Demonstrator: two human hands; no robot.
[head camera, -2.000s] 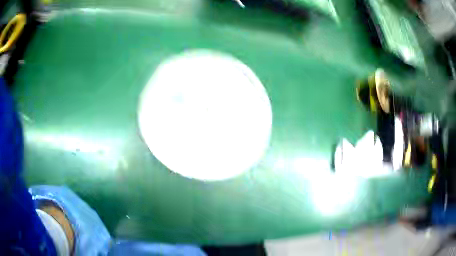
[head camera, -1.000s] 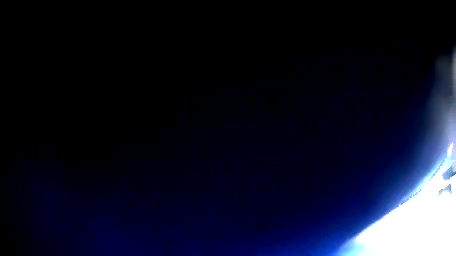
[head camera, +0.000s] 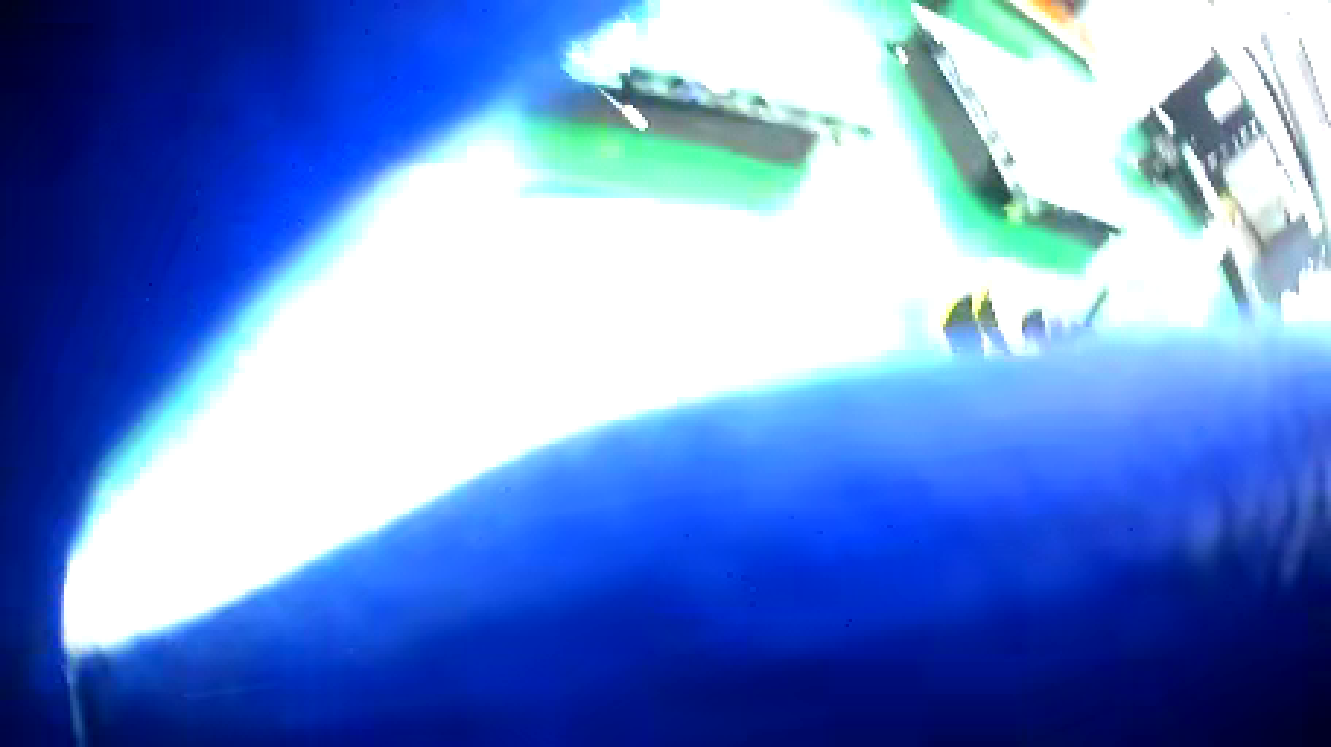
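Blue cloth, which looks like a sleeve or smock (head camera: 818, 540), fills the lower part and the left side of the view, very close to the camera and blurred. Neither of my hands shows. Between the blue areas the bench mat (head camera: 657, 164) appears, green along its far part and burnt out to white nearer me. Two thick dark-edged stacks or carriers of boards, one at the top centre (head camera: 730, 114) and one to its right (head camera: 971, 124), stand further back on the mat. Their tops are overexposed.
A small yellow-black roll (head camera: 963, 321) shows at the right, just above the blue cloth's edge. Dark and pale equipment (head camera: 1219, 124), too blurred to name, stands at the upper right. Glare hides the detail of the bench surface.
Two seconds ago the bench, a white disc and a blue glove or cuff showed; then dark cloth covered nearly everything. Now the cloth has partly drawn back, uncovering the bench's far part.
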